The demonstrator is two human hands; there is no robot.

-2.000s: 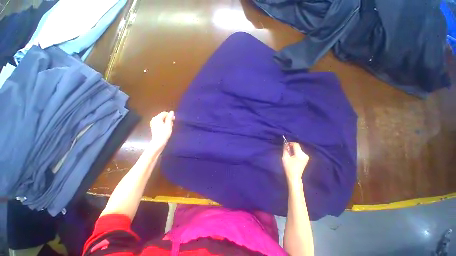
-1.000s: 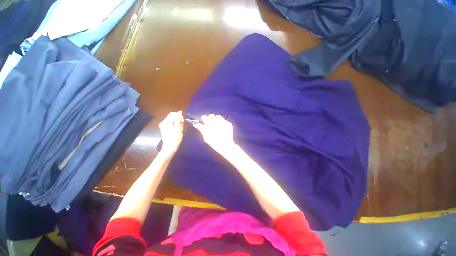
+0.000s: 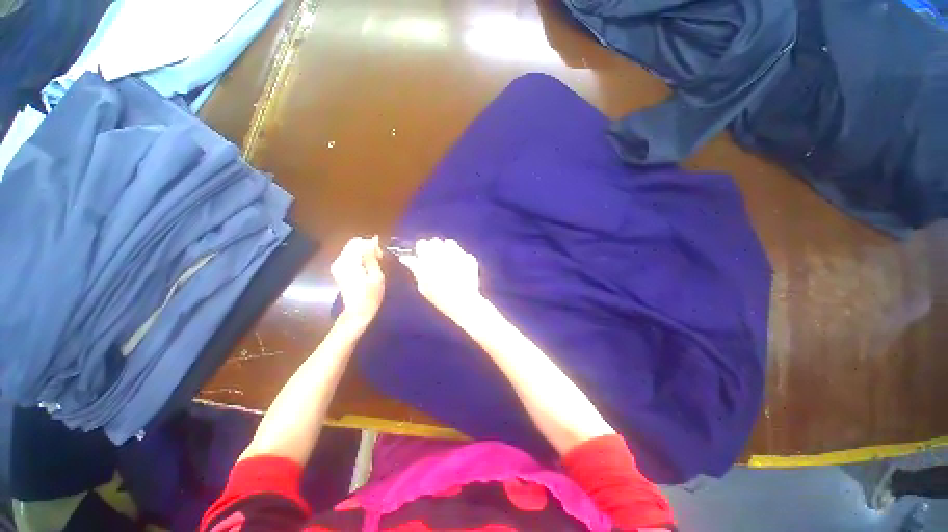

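The purple garment [image 3: 582, 239] lies spread with folds on the brown table in front of me. My left hand [image 3: 360, 276] is closed at its left edge, fingertips pinched; the cloth edge between them is too small to see clearly. My right hand [image 3: 445, 274] lies over the garment just right of the left hand and holds the small silver thread snips [image 3: 399, 250]. Their thin points face left, close to my left fingertips. Whether the blades touch cloth or a thread cannot be told.
A layered pile of grey-blue garments [image 3: 135, 249] is at the left. White and light blue pieces [image 3: 156, 42] lie beyond it. Dark garments [image 3: 832, 104] are heaped at the far right, one part reaching the purple cloth. Yellow tape [image 3: 832, 455] runs along the near table edge.
My right hand has moved left with the snips from the middle of the garment to beside my left hand. Over the last second both hands have stayed nearly in place.
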